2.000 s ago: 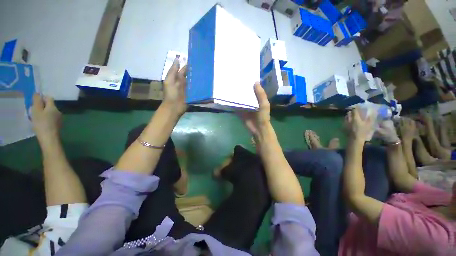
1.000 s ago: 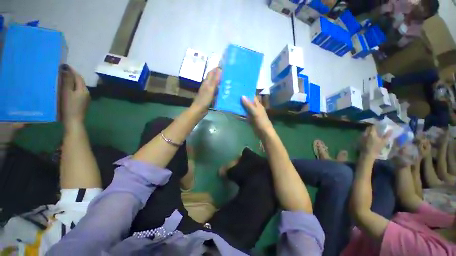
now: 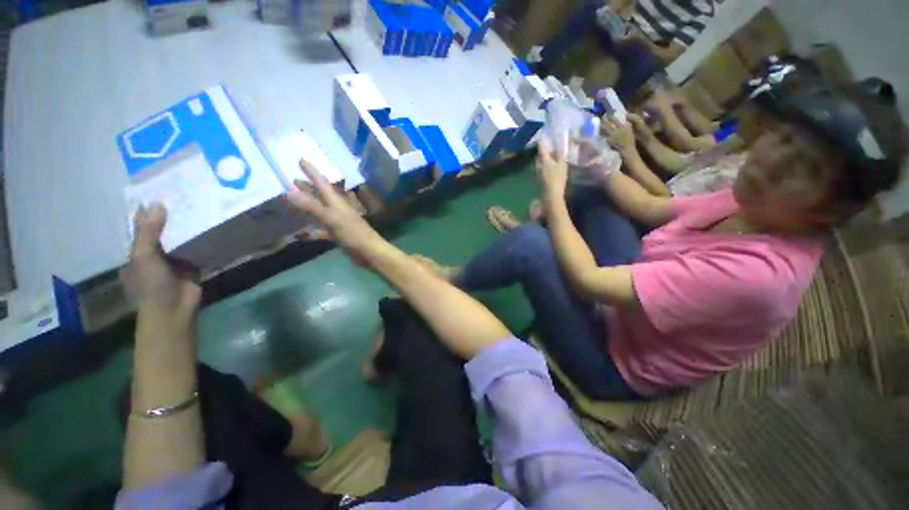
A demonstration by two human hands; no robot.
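Observation:
A large white carton point(image 3: 214, 184) with a blue panel and white outline shapes lies tilted at the table's front edge, its printed face up. My left hand point(image 3: 159, 261) is at its near left corner, fingers pointing up against it. Whether it grips is hidden. My right hand point(image 3: 334, 214) is beside the carton's right side, fingers spread, and seems to hold nothing. A small white carton point(image 3: 307, 156) stands just beyond its fingertips.
Open cartons point(image 3: 394, 164) and more boxes point(image 3: 490, 127) line the table edge to the right. A blue-and-white box point(image 3: 45, 321) is at lower left. Blue cartons point(image 3: 409, 28) stand farther back. A person in pink point(image 3: 708, 289) holds a clear bag point(image 3: 583, 144). Stacked corrugated sheets point(image 3: 797, 398) lie behind.
The view has swung right. The carton was held up in both hands, showing its blue side; now it is at the table edge, printed face up, and my hands have moved apart.

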